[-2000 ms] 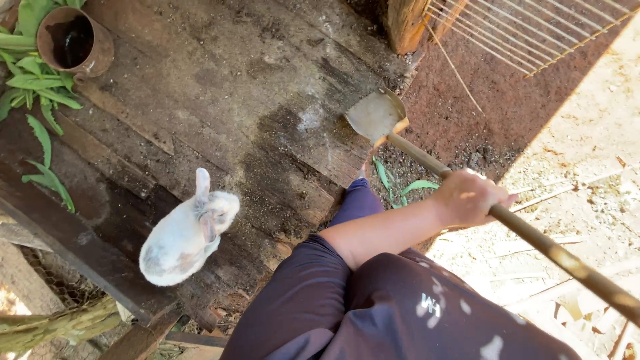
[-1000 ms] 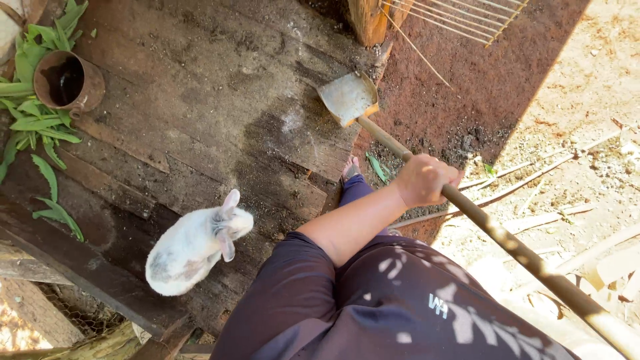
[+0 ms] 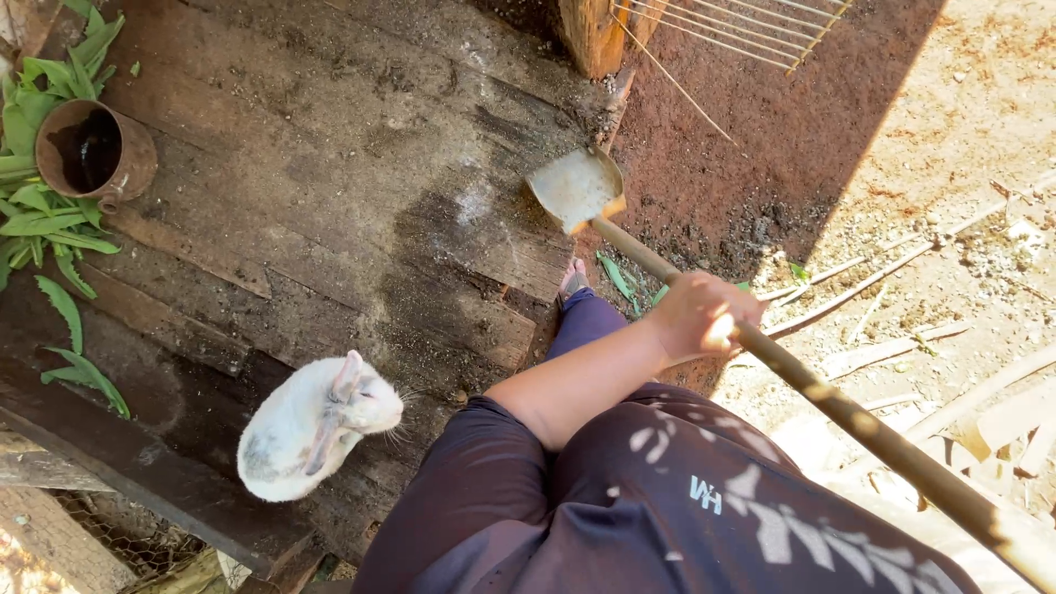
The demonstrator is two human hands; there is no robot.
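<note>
My left hand [image 3: 714, 315] is closed around the wooden handle [image 3: 833, 404] of a shovel, with the arm reaching across in front of my dark shirt. The handle slants up and left from the lower right corner. Its metal blade [image 3: 579, 186] is over the edge of a worn plank floor [image 3: 330, 190], beside a dark damp patch. My right hand is out of view, as is the far end of the handle. A white rabbit with grey patches [image 3: 305, 429] sits on the planks to the left of my body, facing right.
Upper left, a rusty metal pot [image 3: 136, 161] stands among green leaves [image 3: 62, 223]. A wooden post [image 3: 596, 37] and a wire grid [image 3: 742, 25] are at the top. Reddish soil [image 3: 742, 140] borders the planks. My foot [image 3: 573, 279] is near their edge. Chicken wire [image 3: 124, 524] shows lower left.
The rabbit has turned its head, and its ears have shifted. My left hand and the shovel have moved slightly to the left since the oldest frame, with the grip kept.
</note>
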